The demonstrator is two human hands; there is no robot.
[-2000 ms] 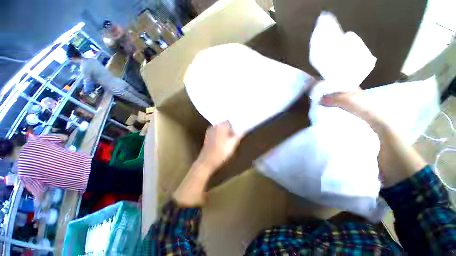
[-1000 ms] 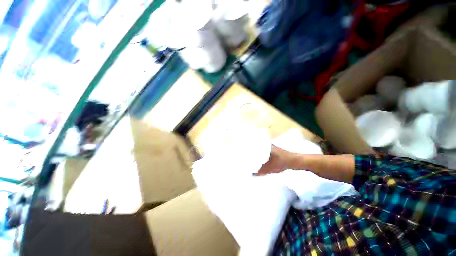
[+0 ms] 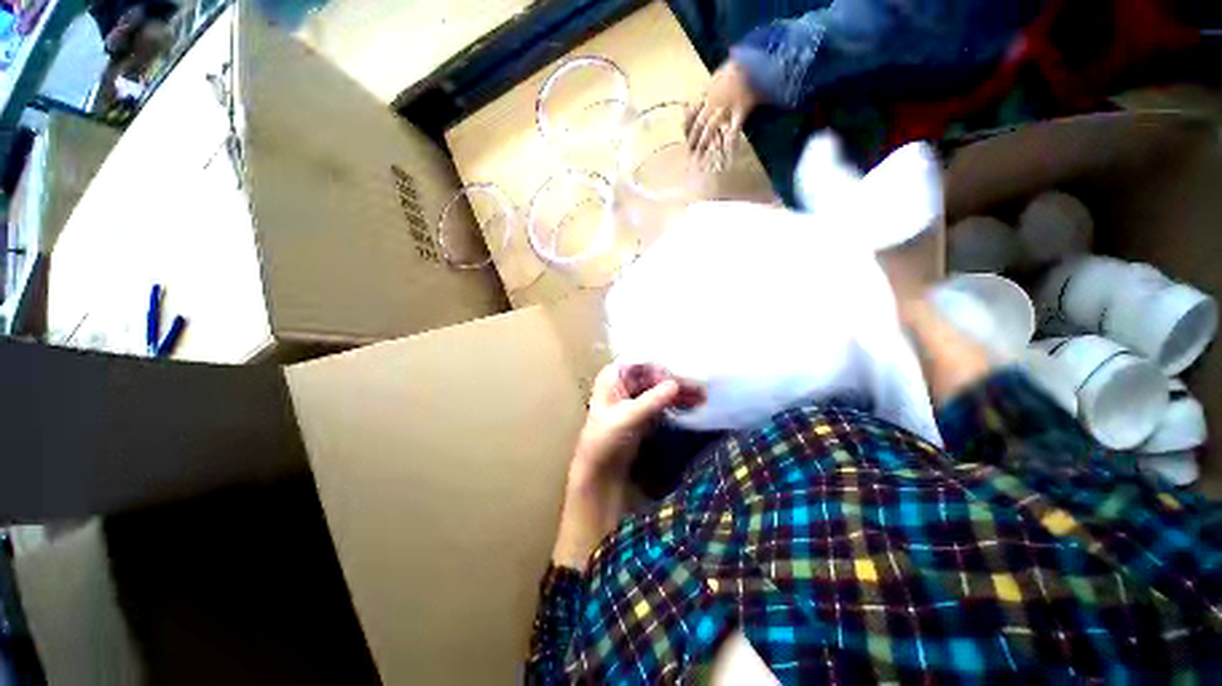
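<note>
A full, rounded white bag (image 3: 751, 302) is above my lap, with two loose ears sticking up at its upper right. My left hand (image 3: 633, 402) is closed at the bag's lower left edge, thumb on top. My right hand (image 3: 927, 322) is blurred at the bag's right side, below the ears, and grips it there; its fingers are mostly hidden. Several clear rings (image 3: 574, 217) lie on a flat brown carton top (image 3: 489, 134) beyond the bag, some overlapping.
An open carton (image 3: 858, 148) with white round cups (image 3: 1126, 399) is at the right. Another person's hand (image 3: 721, 114) rests by the rings. A brown carton (image 3: 355, 201) with dark print stands left, near a dark blue tool (image 3: 164, 326). An open carton's flap (image 3: 436, 469) reaches towards me.
The view has turned from the deep carton towards the rings and cups. My left hand has come into view at the bag. The bag's ears now stand up, and another person's hand has appeared.
</note>
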